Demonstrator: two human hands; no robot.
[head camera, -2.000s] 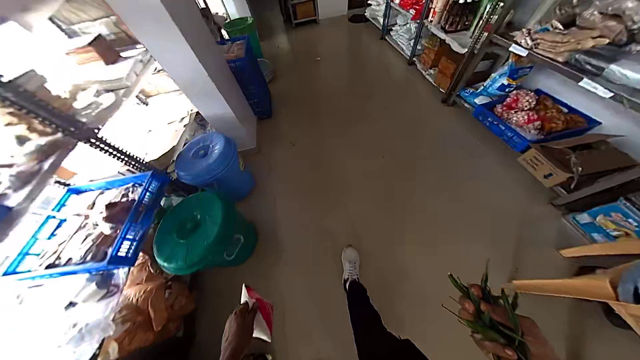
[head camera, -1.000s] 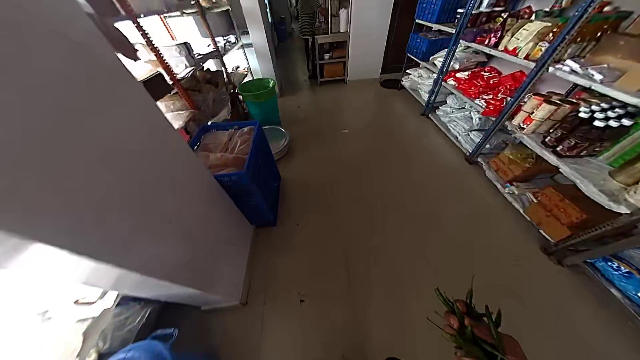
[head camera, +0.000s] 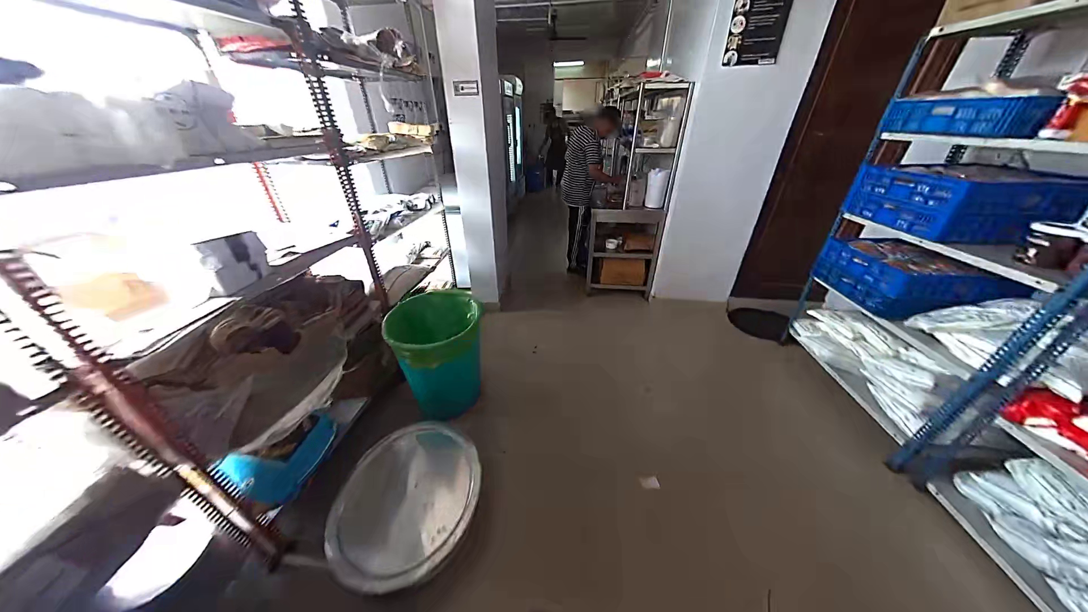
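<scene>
Neither my left hand nor my right hand shows in the head view, so what they hold cannot be seen. On the floor at left stands a teal plastic bin (head camera: 440, 365) with a green liner over its rim. A large round metal lid or tray (head camera: 405, 508) lies in front of it, beside the foot of the left rack.
Metal shelving (head camera: 348, 170) with bags and wraps lines the left. The right rack (head camera: 977, 416) holds blue plastic crates (head camera: 909, 276) and folded white bags. Past a pillar (head camera: 476, 153), a person (head camera: 581, 178) in a striped shirt stands at a steel shelf unit (head camera: 627, 217). A dark mat (head camera: 759, 324) lies by the door.
The view has moved forward and tilted up along the passage. The right hand with green chillies, seen at the lower right before, is out of view; the left hand left view earlier.
</scene>
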